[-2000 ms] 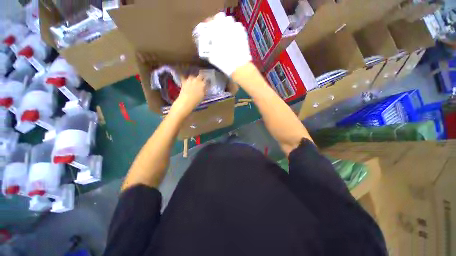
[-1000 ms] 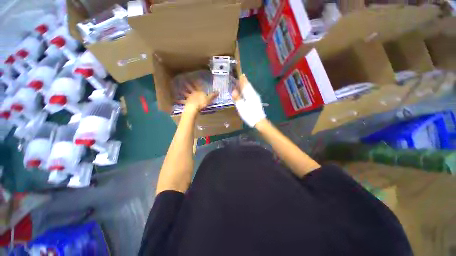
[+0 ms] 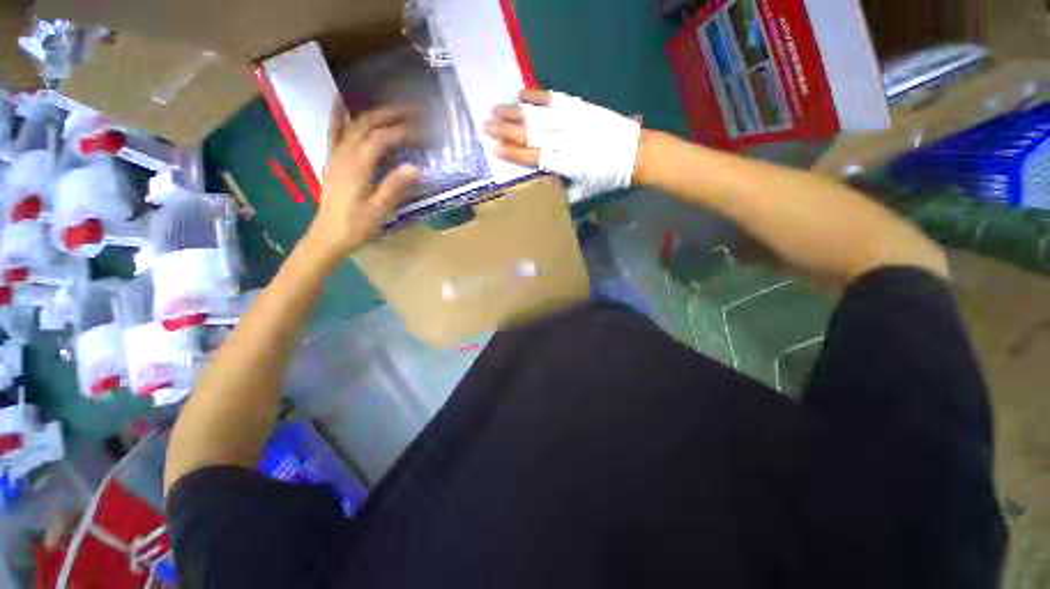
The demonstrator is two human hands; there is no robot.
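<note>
An open retail carton (image 3: 484,270) stands in front of me, its brown front flap hanging towards me. Its two side flaps, white with red edges, show at the left (image 3: 309,98) and at the right (image 3: 489,86). A clear-wrapped device (image 3: 420,127) lies between them, dark and blurred. My bare left hand (image 3: 374,173) lies with fingers spread at the left flap and over the wrapped device. My right hand (image 3: 570,140), in a white fingerless-looking glove, rests its fingers on the right flap. Its thumb cannot be told clearly.
Wrapped white devices with red parts (image 3: 184,270) stand in rows at the left. A brown carton (image 3: 156,86) is at the upper left. A red printed carton (image 3: 754,69) stands at the upper right. A blue crate (image 3: 979,155) and a green wrapped bale (image 3: 961,224) are at the right.
The carton's white side flaps now show beside the device and its front flap hangs down. My right hand has moved up onto the right flap, my left to the left side. The view has shifted closer.
</note>
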